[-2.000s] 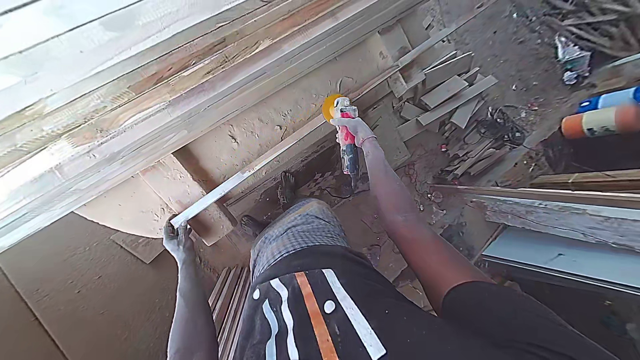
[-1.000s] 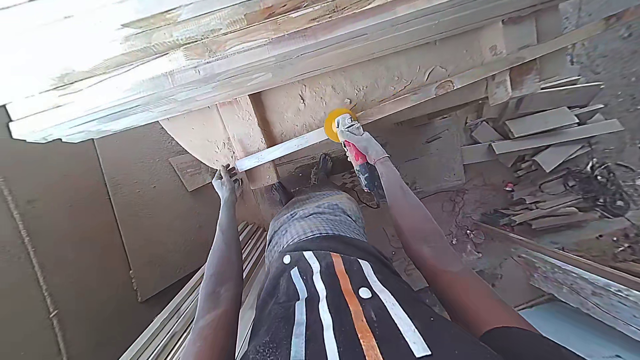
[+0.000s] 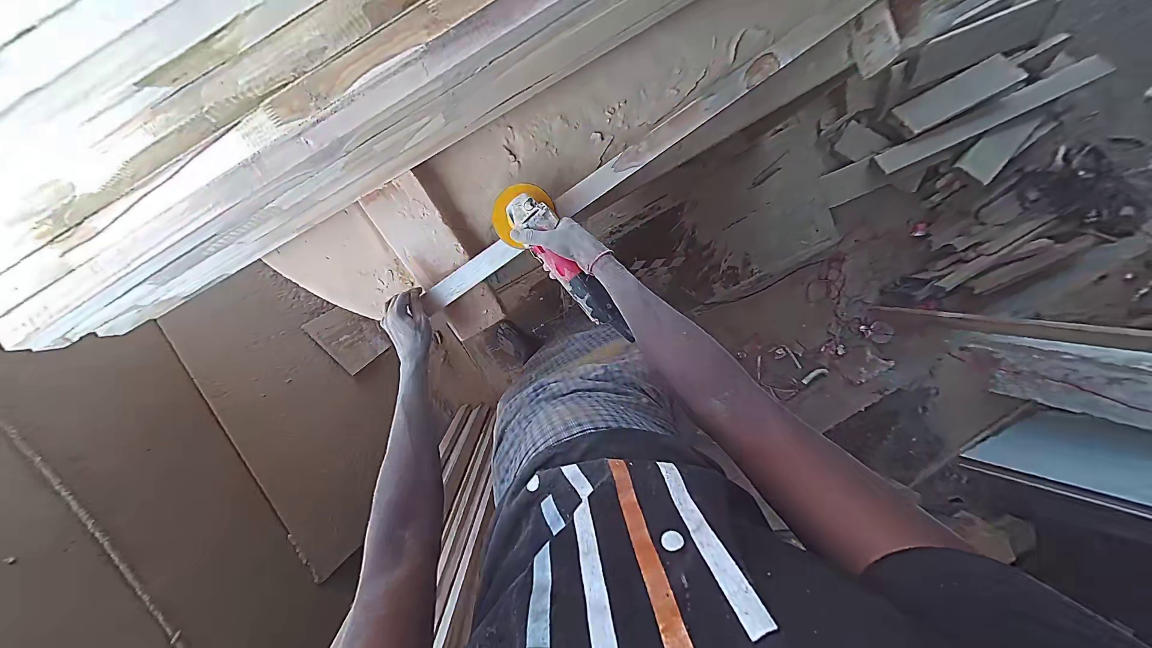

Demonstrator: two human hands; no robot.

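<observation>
My right hand (image 3: 569, 243) is closed around the head end of an angle grinder (image 3: 589, 292) with a red and dark body. Its yellow disc (image 3: 504, 214) lies over a long narrow wooden strip (image 3: 477, 272), which runs diagonally from lower left to upper right. The strip looks pale near the grinder and browner farther up. At the strip's lower left end, my left hand (image 3: 408, 322) grips it with curled fingers. Whether the disc touches the wood is hidden beneath the tool.
Stacked boards (image 3: 297, 135) fill the upper left. Wood offcuts (image 3: 963, 94) lie scattered at the upper right. Long thin strips (image 3: 463, 522) lie beside my legs at lower left. A brown sheet (image 3: 261, 423) covers ground at the left. My foot (image 3: 517, 342) is near the strip.
The view has swung between the frames. The grinder has stayed in my right hand over the strip, and my left hand has stayed at the strip's end.
</observation>
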